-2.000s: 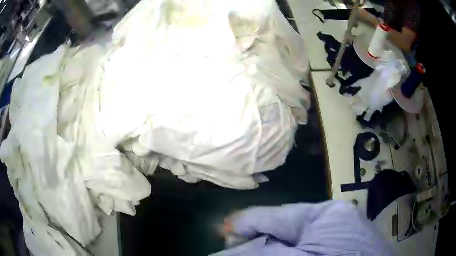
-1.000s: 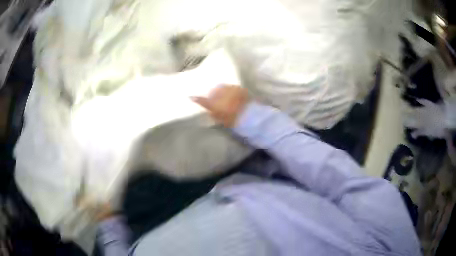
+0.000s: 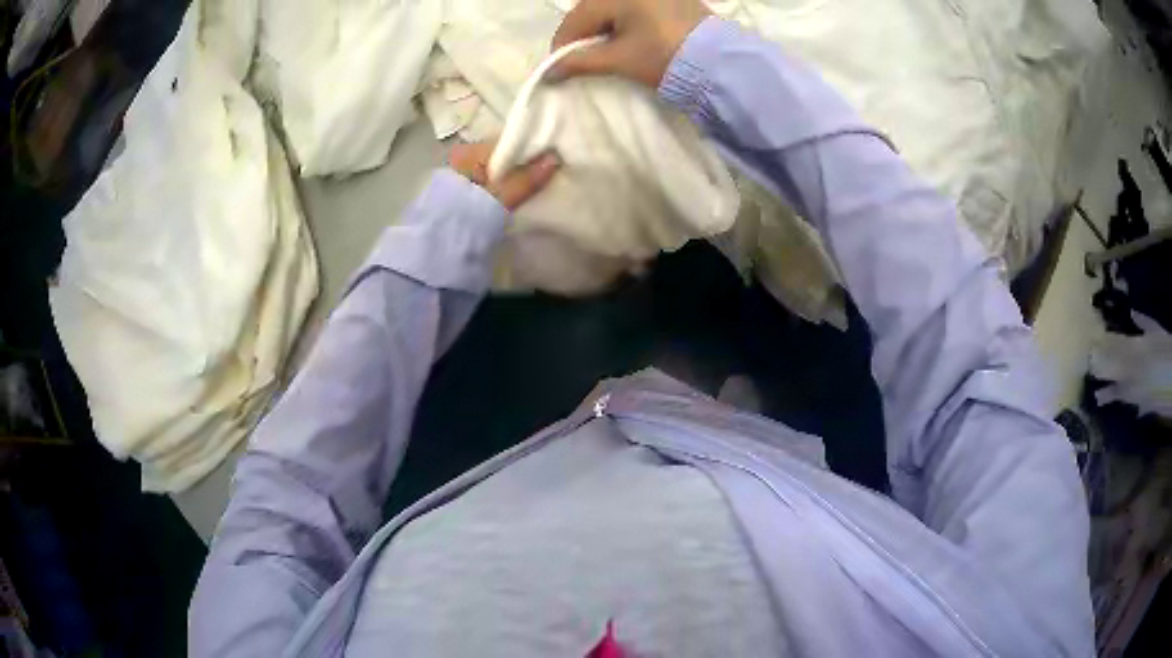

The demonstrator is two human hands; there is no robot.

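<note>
A white knit garment piece (image 3: 617,180) is held between both hands, bunched, with a curved edge stretched between them. My left hand (image 3: 508,176) grips the lower left end of that edge, thumb on top. My right hand (image 3: 623,41) grips the upper end, near the top of the picture. The cloth hangs below the hands over a dark gap. Some fingers are hidden behind the cloth.
A large white garment pile (image 3: 913,90) lies at the upper right. White draped garments (image 3: 180,270) hang at the left over a grey surface (image 3: 354,212). The edge of a pale table (image 3: 1060,296) with dark scraps is at the far right.
Both hands have moved up and closer together; the left came from the lower left. The garment piece, earlier stretched wide, is now bunched between them. Grey surface now shows between the piles.
</note>
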